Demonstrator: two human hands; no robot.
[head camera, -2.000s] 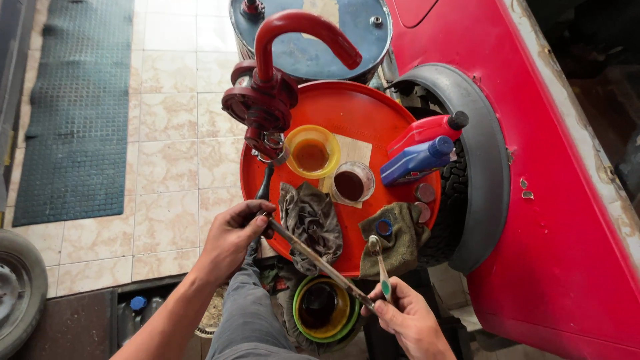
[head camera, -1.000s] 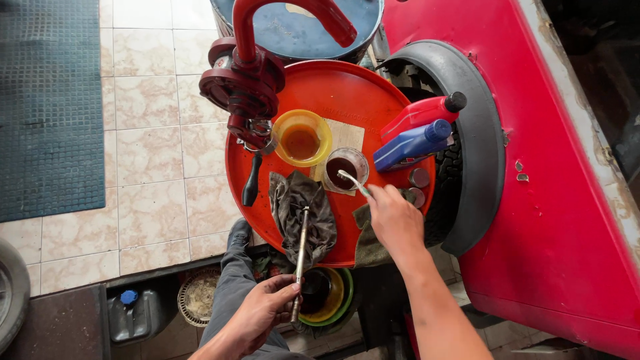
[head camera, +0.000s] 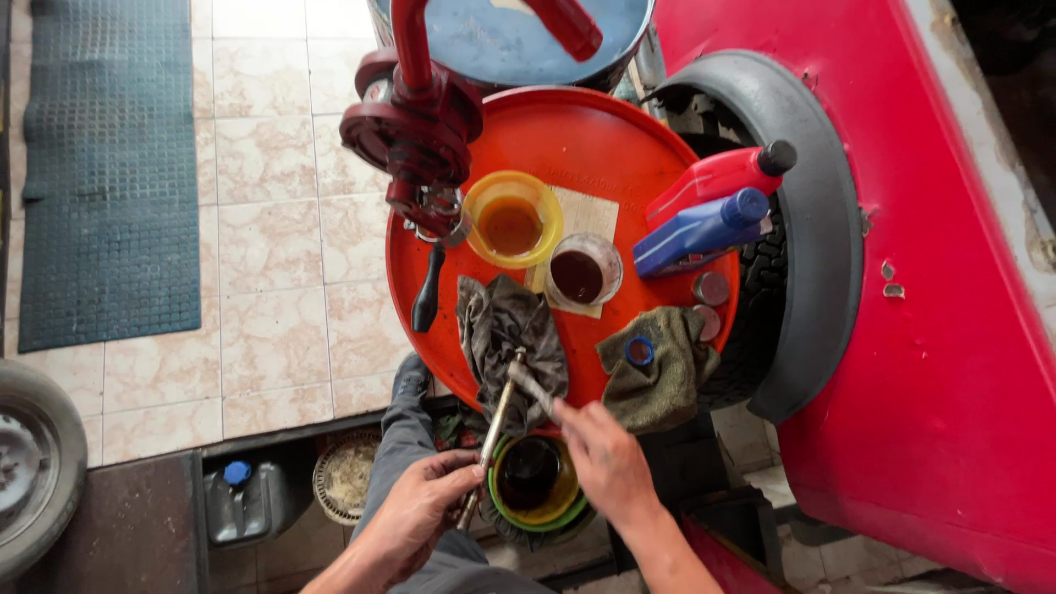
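My left hand (head camera: 433, 503) grips the lower part of a slim metal rod (head camera: 498, 421), which slants up over a dark crumpled rag (head camera: 511, 330). My right hand (head camera: 602, 458) holds a small brush (head camera: 532, 388), its head against the rod near the upper end. Beyond the rag, on a red drum lid (head camera: 561, 124), stand a clear cup of dark liquid (head camera: 584, 272) and a yellow bowl of amber liquid (head camera: 513, 221). A green cloth (head camera: 660, 371) with a blue cap (head camera: 639, 351) on it lies to the right. Below the hands is a bowl of dark liquid (head camera: 532, 478).
A red hand pump (head camera: 421, 124) with a black-handled crank overhangs the lid's left side. Red (head camera: 709, 181) and blue (head camera: 697, 235) plastic bottles lean at its right, beside a tyre and a red car body (head camera: 924, 330). A blue drum (head camera: 528, 41) stands behind.
My right hand has moved from the cup of dark liquid back to the rod, bringing the brush against it. My left hand still holds the rod.
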